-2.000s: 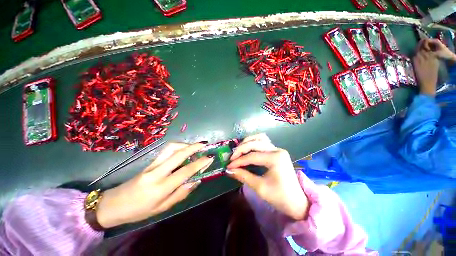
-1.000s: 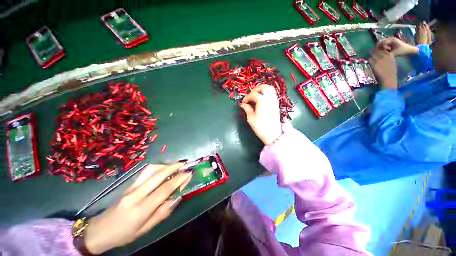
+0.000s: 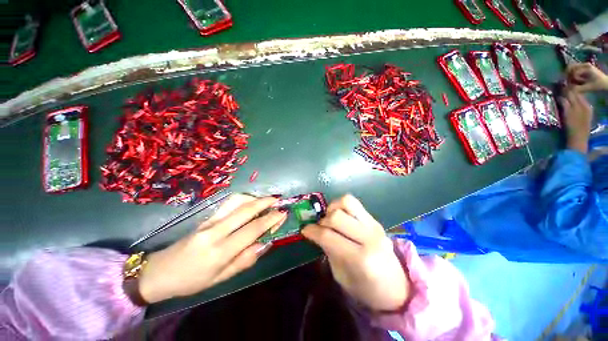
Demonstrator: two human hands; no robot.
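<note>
A red-rimmed phone housing [image 3: 307, 212] with a green board lies at the bench's near edge. My left hand [image 3: 223, 243] lies over its left part and holds it. My right hand [image 3: 357, 250] has its fingertips pinched at the housing's right end; whether a side part is between them is hidden. A left pile of red and black side parts [image 3: 177, 143] and a right pile of side parts [image 3: 393, 120] lie beyond the hands. Tweezers [image 3: 180, 218] lie beside the left pile, partly behind my left hand.
One housing [image 3: 65, 150] stands alone at the left. A pale belt edge rail [image 3: 267, 48] crosses behind the piles. Phones lie on the green belt [image 3: 143, 23]. Rows of handsets [image 3: 475, 135] lie at the right, near a person in blue [image 3: 577, 193].
My right hand went to the right pile and came back to the housing's right end. My left hand stayed on the housing. Phones on the belt have shifted.
</note>
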